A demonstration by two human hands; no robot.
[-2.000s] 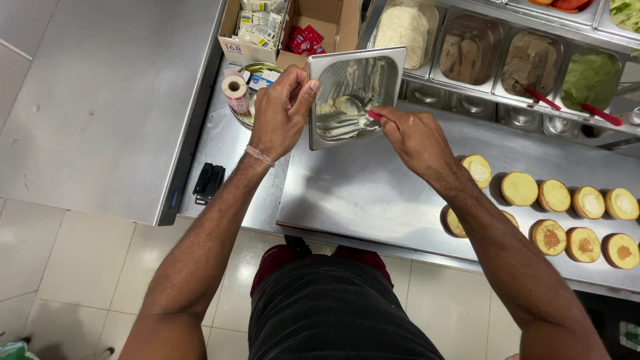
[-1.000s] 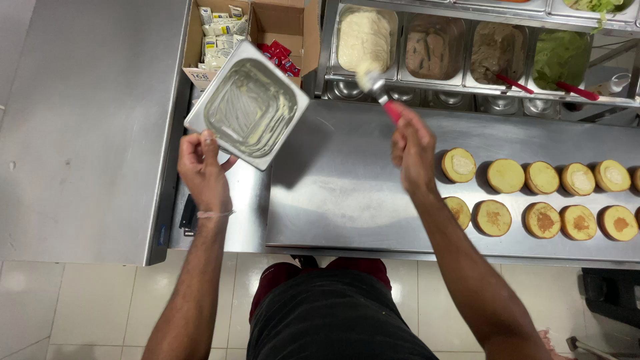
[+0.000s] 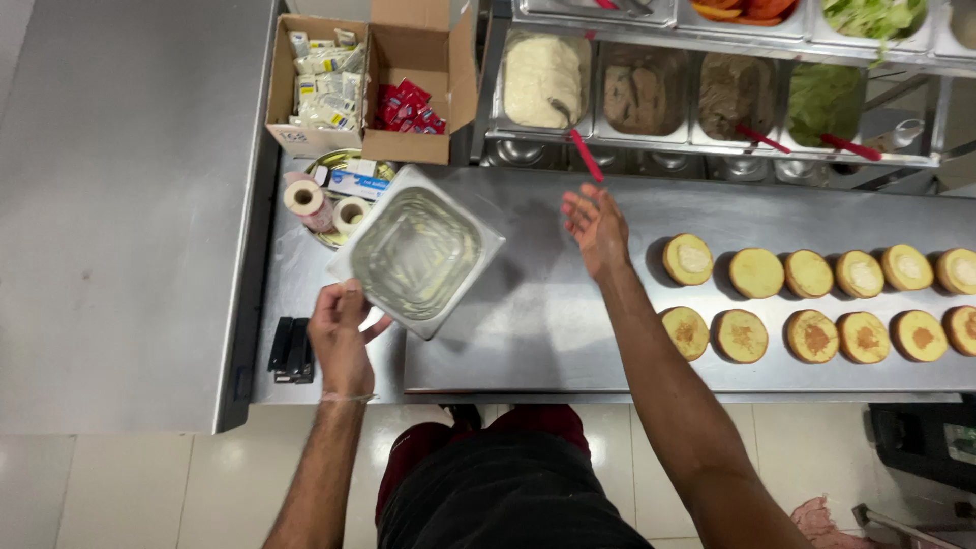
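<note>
My left hand grips a corner of a square steel food pan, whose inside is smeared with pale residue. Above the counter, my right hand is empty, fingers apart, just below a red-handled spoon. That spoon rests in a steel pan of creamy white spread, its handle hanging over the front edge. Two rows of cut bun halves lie on the steel counter to the right; some carry a dab of pale spread.
Pans of brown spread and green spread stand in the rack. Cardboard boxes of sachets, label rolls and a black stapler are at the left. Another steel table adjoins the counter.
The red-handled spoon, earlier in my right hand, is now in the white spread and let go. The steel pan, held up by my left hand, was first beside my right hand and moved left.
</note>
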